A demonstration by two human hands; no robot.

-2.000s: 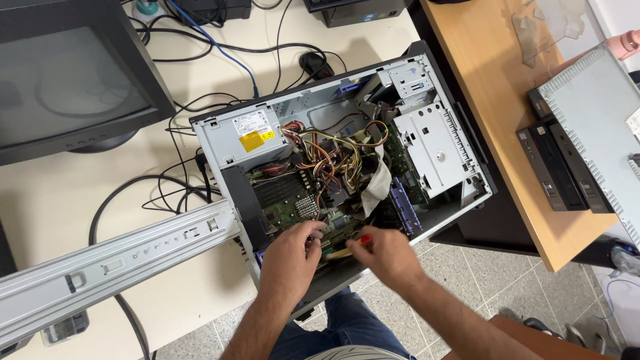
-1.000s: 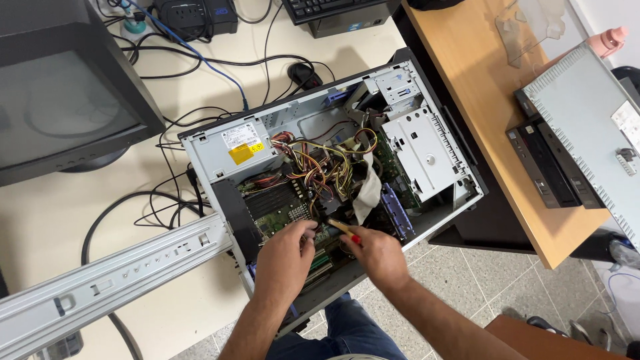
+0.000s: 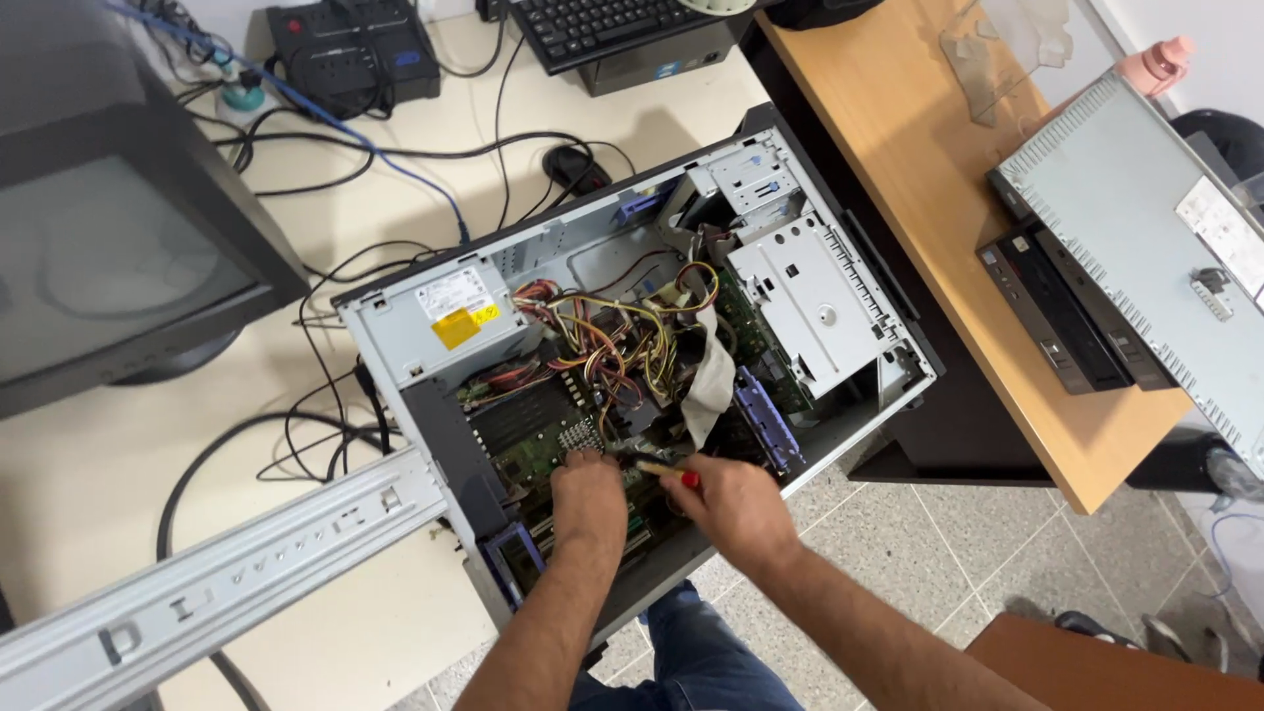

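Note:
An open desktop computer tower lies on its side, its inside facing up. My right hand is closed on a slim tool with a yellowish body and a red end; its kind is unclear. The tool points left, toward the fingertips of my left hand, which reach down to the green motherboard. Whether the left fingers hold anything is hidden. Bundled power wires and a grey ribbon cable lie just above both hands. The power supply sits at the upper left of the case.
A metal side panel extends left from the case. A monitor, a black mouse, a keyboard and tangled cables share the white table. At right, a wooden desk bears another computer beneath a large metal cover.
Both hands have moved up from the lower part of the case to the area just below the wires. The tool stays in my right hand and now points toward my left fingertips.

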